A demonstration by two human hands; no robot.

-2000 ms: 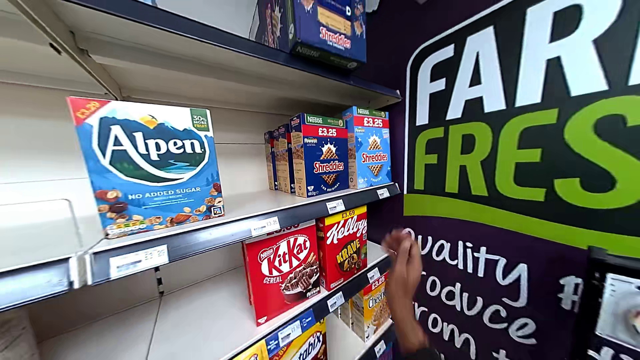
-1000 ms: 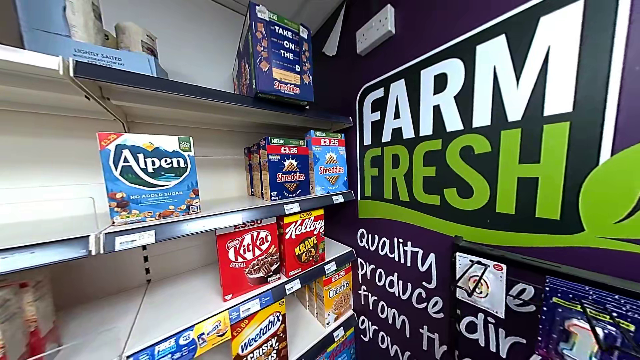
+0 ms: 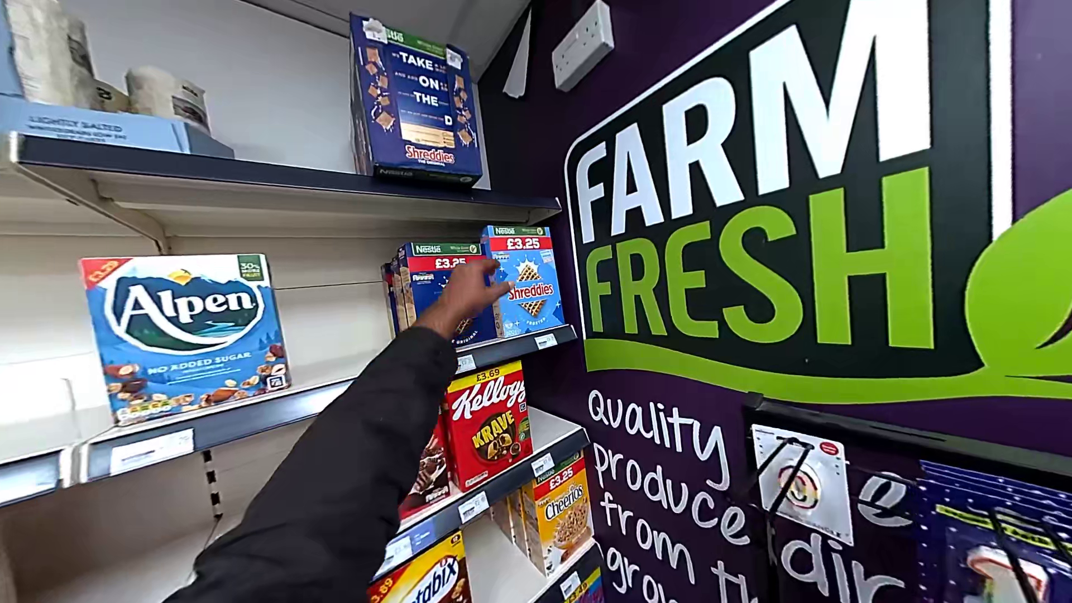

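My left hand [image 3: 469, 293], in a dark sleeve, reaches up from the lower left. Its thumb and a finger are apart at the left edge of a light blue Shreddies box [image 3: 529, 293]; whether they touch it is unclear. Behind the hand stands a dark blue Shreddies box [image 3: 427, 289], partly covered by it, with more boxes in a row behind. An Alpen box [image 3: 184, 335] stands alone further left on this shelf. Below are a red Krave box [image 3: 488, 427], a KitKat cereal box [image 3: 427, 477] mostly hidden by my sleeve, and a Cheerios box [image 3: 563, 515]. My right hand is out of view.
A large Shreddies case [image 3: 419, 100] and a light blue carton with cups [image 3: 109, 126] stand on the top shelf [image 3: 276, 172]. A Weetabix box [image 3: 431, 574] is at the bottom. A purple wall with a sign [image 3: 754, 209] closes the right side, where packets hang [image 3: 800, 486] on hooks.
My left hand and sleeve have come into view at the Shreddies boxes. A hand seen two seconds ago at the right, beside the lower shelf, has left the view.
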